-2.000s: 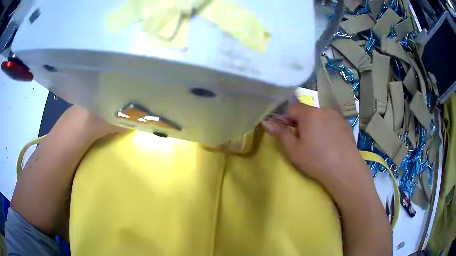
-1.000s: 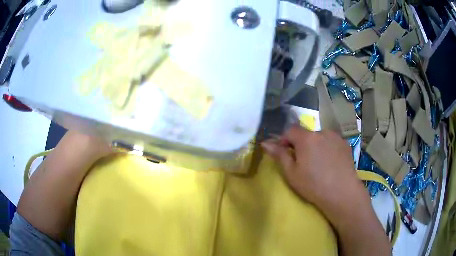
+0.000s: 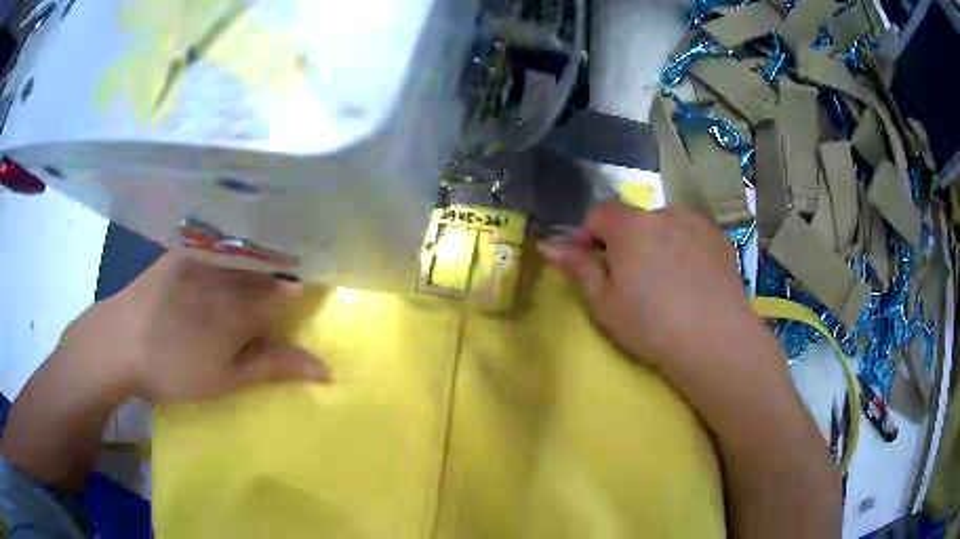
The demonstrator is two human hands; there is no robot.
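Note:
The yellow tote bag [image 3: 390,432] lies below the machine, its centre seam running towards me. The white machine head [image 3: 232,126] covers the upper left. The yellow presser frame [image 3: 471,253], with a window and handwritten marks, sits at the bag's top edge. My left hand [image 3: 221,332] is partly blurred at the bag's upper left, with fingers spread over the fabric; whether it grips is unclear. My right hand [image 3: 653,279] is right of the frame, thumb and fingertips together at the bag's top edge; what is between them is hard to see.
Khaki hook tabs [image 3: 816,200] with blue-wrapped clips are piled on the right. A yellow bag handle [image 3: 832,337] loops over the white table [image 3: 895,495] at the right. Dark snips [image 3: 877,413] lie near the table's right edge.
My left hand has come out from behind the machine head onto the bag's upper left. The head appears further left, showing the presser frame. My right hand stays at the bag's top edge.

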